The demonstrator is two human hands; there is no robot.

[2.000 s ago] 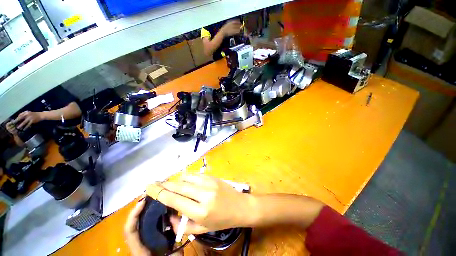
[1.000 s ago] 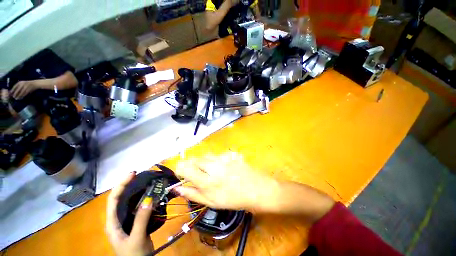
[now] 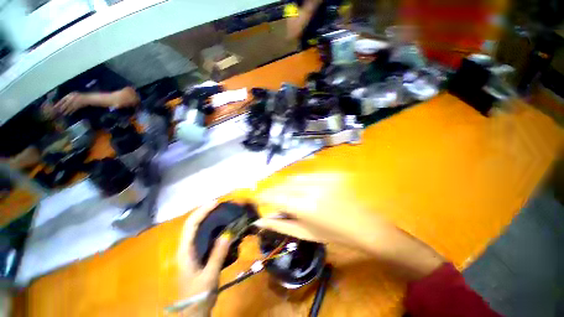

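My left hand (image 3: 199, 272) holds the black cover (image 3: 210, 230) on its side, open face toward the right, with the thumb on the grey module inside. Coloured lead wires (image 3: 272, 255) with small white plugs run from the cover to the round body (image 3: 297, 263), which stands on the bench just right of it. A black rod (image 3: 320, 291) projects beside the body. My right hand (image 3: 290, 207) is blurred at the cover's right edge; its fingertips are near the module, and whether they grip anything is unclear. A pale thin strip (image 3: 188, 301) shows at my left wrist.
Black and silver units (image 3: 303, 121) stand in rows on the white sheet (image 3: 213, 167) beyond my hands. A black box-shaped unit (image 3: 473, 86) stands at the bench's far right. Two people sit opposite, under a pale shelf (image 3: 123, 37).
The view has shifted and blurred. The cover has turned from showing the module openly to a more sideways tilt, still in my left hand. My right hand remains at its right edge.
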